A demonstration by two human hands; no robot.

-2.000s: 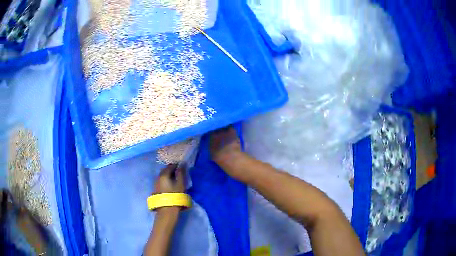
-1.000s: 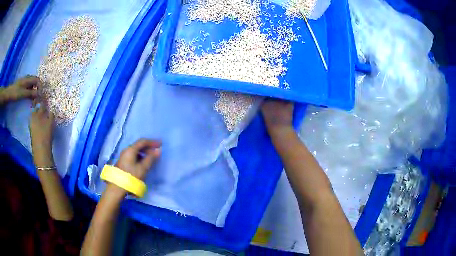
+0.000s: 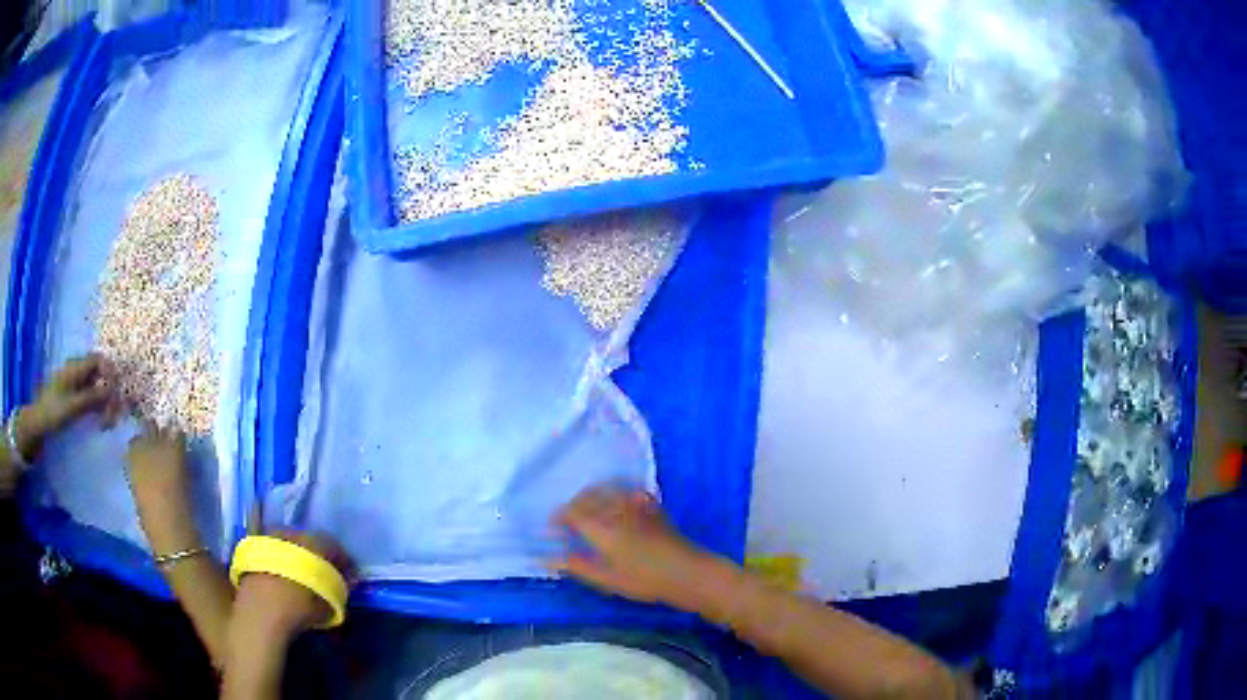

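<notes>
A white liner (image 3: 451, 397) lies in the blue tray (image 3: 698, 397) in front of me, its right edge creased and folded, with bare blue tray beside it. A heap of small beige-pink parts (image 3: 609, 267) sits on the liner, partly hidden under a tilted blue tray (image 3: 821, 130) that holds more parts (image 3: 588, 123) and a pale stick (image 3: 745, 45). My left hand (image 3: 304, 536), behind the yellow wristband (image 3: 290, 572), is blurred at the lower-left corner of the lined tray; its fingers are unclear. My right hand (image 3: 622, 544) is over the liner's lower-right corner, blurred, fingers spread.
Another person's hands (image 3: 162, 479) work at a parts heap (image 3: 164, 294) in the left tray. Crumpled clear plastic (image 3: 985, 164) lies at right, beside a bin of black-and-white parts (image 3: 1124, 424). A round white surface (image 3: 574, 677) is at the bottom edge.
My right hand has come out from under the tilted tray and moved down to the liner's lower corner. My left hand has moved down and left to the tray's corner. The view has shifted.
</notes>
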